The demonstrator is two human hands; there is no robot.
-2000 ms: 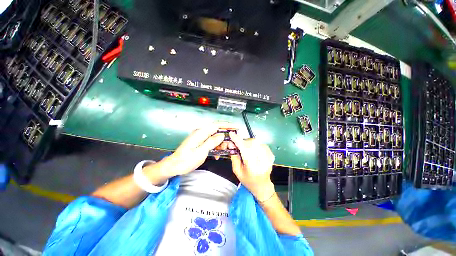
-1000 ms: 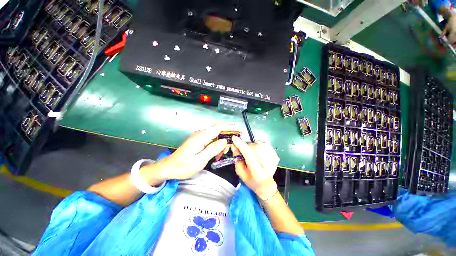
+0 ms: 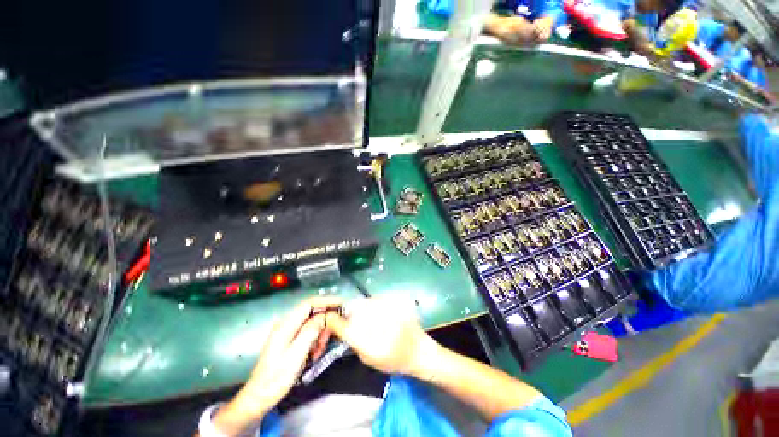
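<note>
My left hand (image 3: 286,348) and my right hand (image 3: 382,331) meet just above the bench's front edge, in front of the black hot-melt jig (image 3: 265,218). Their fingertips close together around a small dark housing, which is mostly hidden by the fingers. A thin grey, shiny piece (image 3: 325,364) shows below the fingers, between the hands; I cannot tell what it is. The jig's red display and red button are lit.
Several loose housings (image 3: 408,238) lie right of the jig. A black tray of housings (image 3: 530,247) stands further right, with another tray (image 3: 636,188) beyond. A left tray (image 3: 51,282) is blurred. A clear guard (image 3: 248,128) stands behind the jig. A blue sleeve (image 3: 726,256) reaches in at right.
The view has swung up and to the right, showing the guard and people behind. My hands remain together; the housing between them is now more hidden.
</note>
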